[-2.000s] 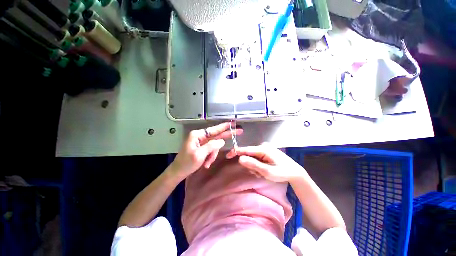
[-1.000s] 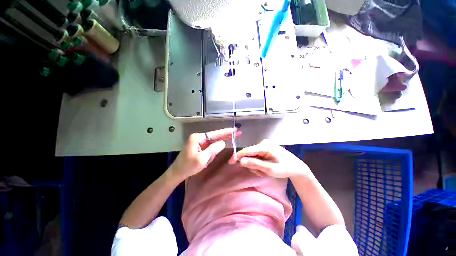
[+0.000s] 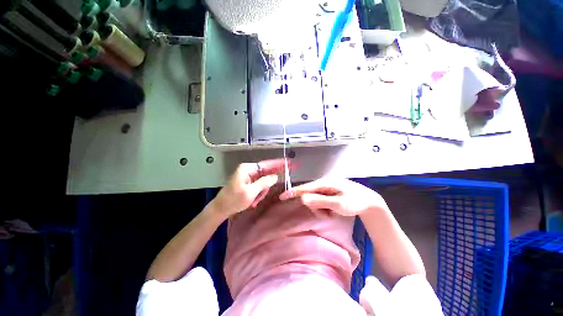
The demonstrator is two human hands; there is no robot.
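A thin white sewing thread (image 3: 285,148) runs from the needle area over the silver machine bed (image 3: 226,92) and down past its front edge to my fingertips. My left hand (image 3: 246,188) is bare, with a ring, at the table's front edge; its extended fingers lie against the thread. My right hand (image 3: 333,197) pinches the lower end of the thread between thumb and finger, above my lap. The thread is doubled between my hands. The white machine head (image 3: 247,13) stands above the bed; the needle area is overexposed.
A blue lamp-like piece (image 3: 337,34) hangs right of the needle. Thread cones (image 3: 123,44) stand at upper left beside dark cloth. A pale green tray (image 3: 383,35), green-marked snips (image 3: 416,106), papers and fabric scraps (image 3: 484,92) lie right. A blue crate (image 3: 472,247) is below right.
The hands have moved slightly down from the bed, and the thread now shows as a longer straight line up to the needle area. The view has shifted slightly.
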